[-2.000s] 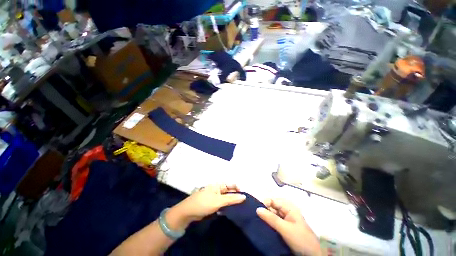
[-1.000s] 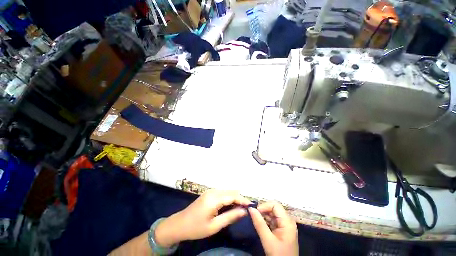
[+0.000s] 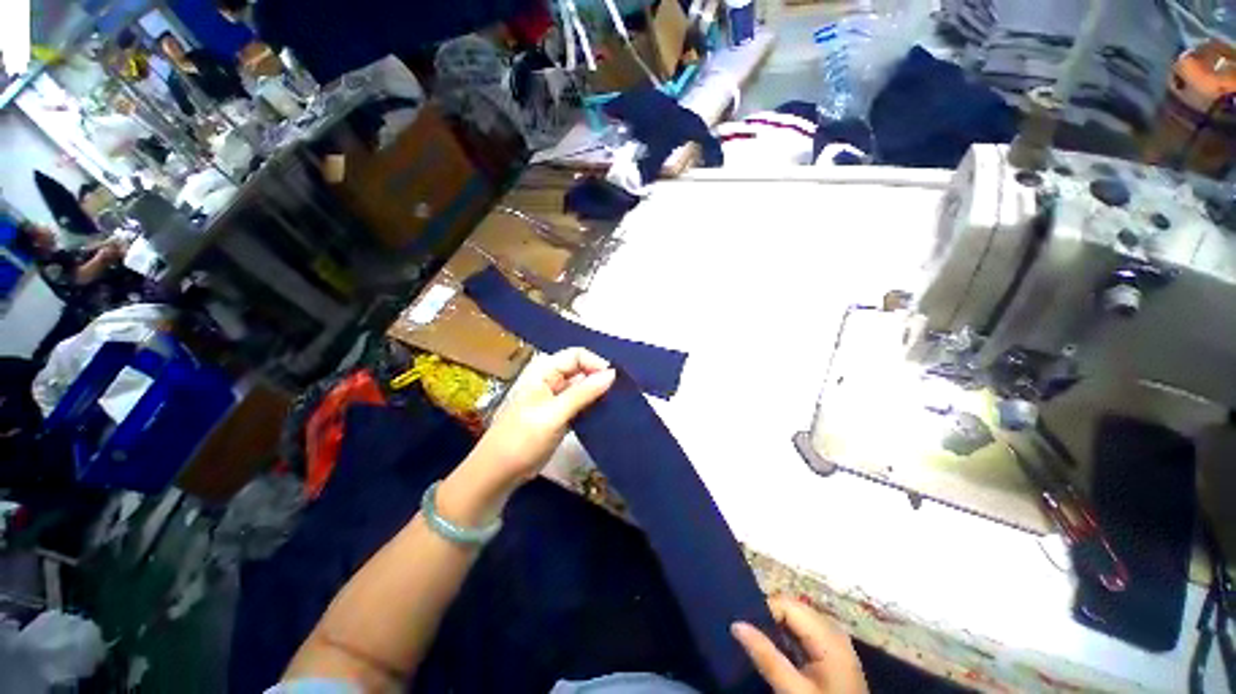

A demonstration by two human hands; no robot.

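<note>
A curved navy strip is stretched between my two hands over the table's front edge. My left hand, with a bracelet at the wrist, pinches its upper end. My right hand grips its lower end near the bottom of the view. A second curved navy strip lies flat, partly on the brown cardboard and partly on the white table. A dark navy garment lies heaped below my arms.
The sewing machine stands at the right, with red-handled snips, a black phone and scissors beside it. Yellow and red bags lie left of the table. A person is at the far left.
My hands have moved apart, the left one up and forward, the right one down. The held strip, bunched small between my fingers before, now shows at full length. The view has shifted left.
</note>
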